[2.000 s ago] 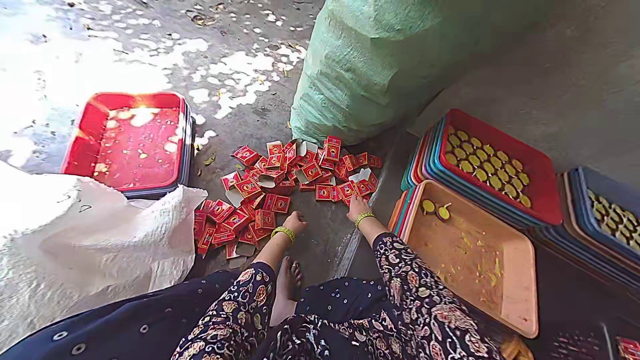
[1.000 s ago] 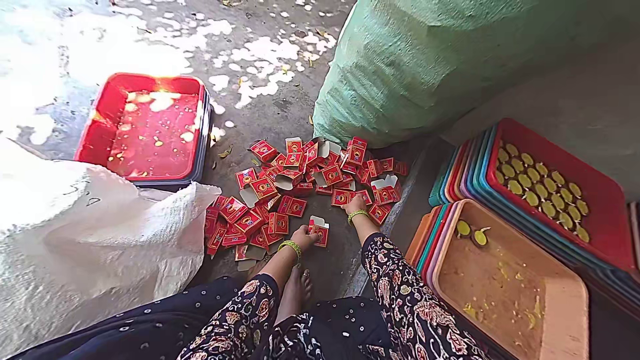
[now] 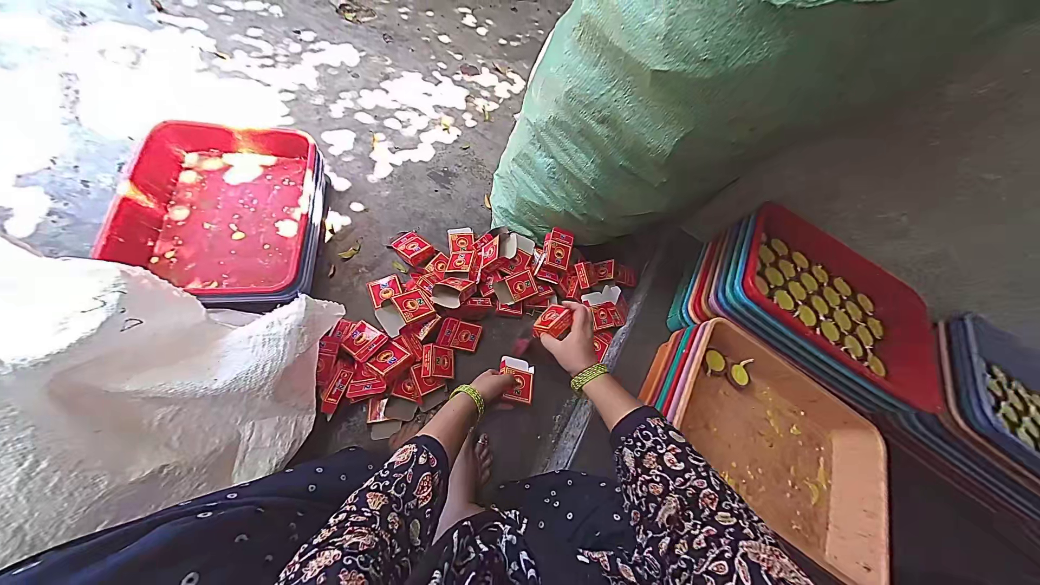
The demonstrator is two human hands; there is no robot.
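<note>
My left hand (image 3: 490,385) holds a small red printed cardboard box (image 3: 517,380) whose white end flap stands up. Up and to its right, my right hand (image 3: 572,340) grips another small red box (image 3: 552,322) between thumb and fingers. Both wrists wear yellow-green bangles. A loose heap of similar red boxes (image 3: 413,305) lies on the floor just beyond and left of my hands, several with open flaps. One box with a raised white flap (image 3: 604,314) rests right beside my right hand.
A green woven sack (image 3: 626,122) bulges behind the heap. White sacking (image 3: 162,382) lies at left, near stacked trays topped by a red one (image 3: 236,219). At right, an orange tray (image 3: 764,455) holds two round green-yellow pieces; a red tray (image 3: 902,325) and a blue-grey tray (image 3: 975,357) hold many.
My left hand now has a box with a raised flap, where two seconds ago none plainly showed. My right hand has lifted a box at the heap's edge.
</note>
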